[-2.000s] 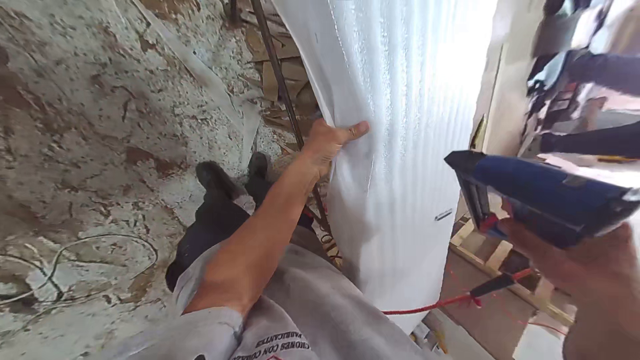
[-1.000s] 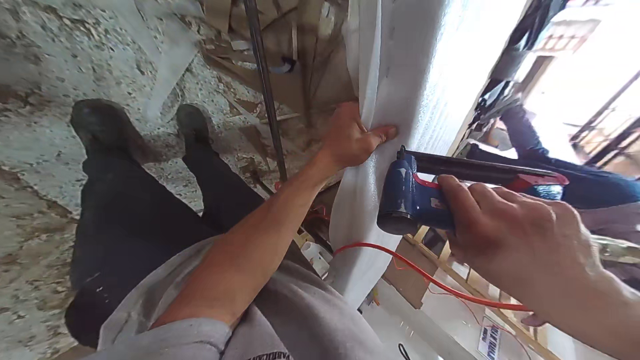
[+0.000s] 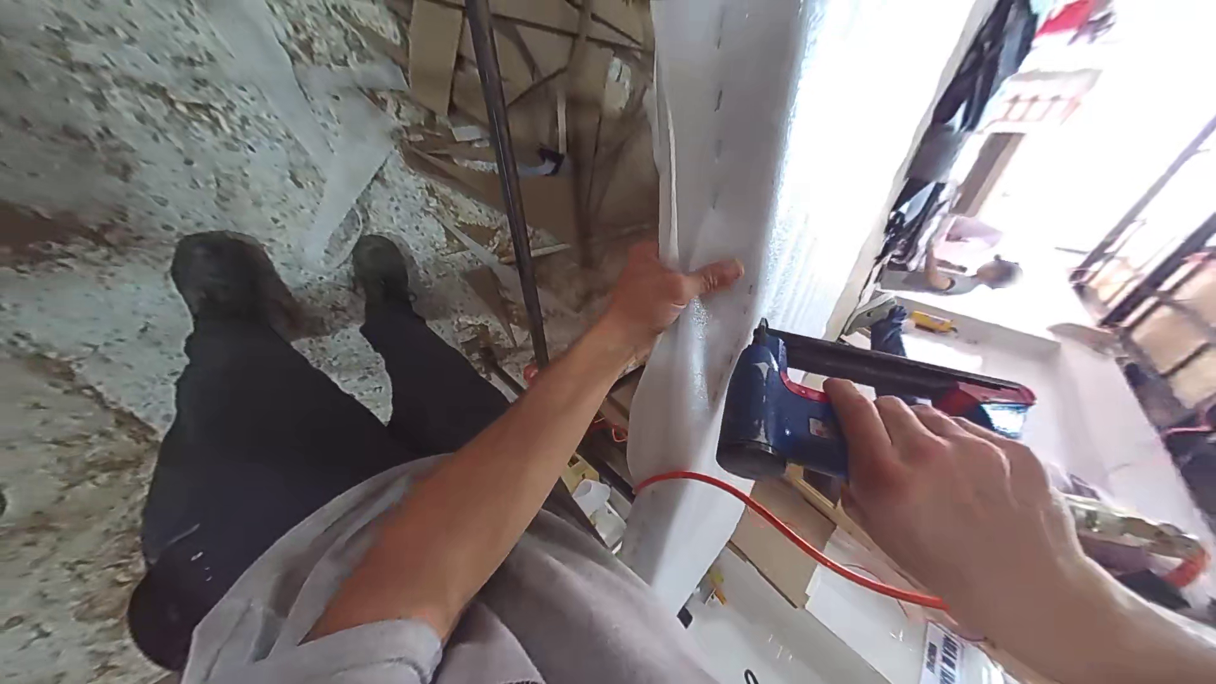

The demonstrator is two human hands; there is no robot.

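My left hand [image 3: 670, 290] grips the near edge of a long piece covered in white foam sheet [image 3: 727, 180], its thumb lying on top and the fingers hidden below the edge. A line of staples runs along the foam beyond the thumb. My right hand [image 3: 926, 456] is closed around the handle of a blue and black pneumatic stapler [image 3: 779, 408]. The stapler's nose is at the foam's side, close to the staple line; whether it touches cannot be told. An orange air hose [image 3: 798, 540] crosses over the foam below the stapler.
A dark metal bar [image 3: 508, 180] runs beside the foam-covered piece, over cardboard scraps [image 3: 570, 142] on the mottled floor. My shoes [image 3: 223, 275] stand at the left. Another person [image 3: 959, 275] is in the background at right. A white container [image 3: 598, 503] lies low, near my waist.
The stapler has come from the right, away from the foam's top, to the foam's near side and has turned. My left hand remains on the edge. The view has shifted.
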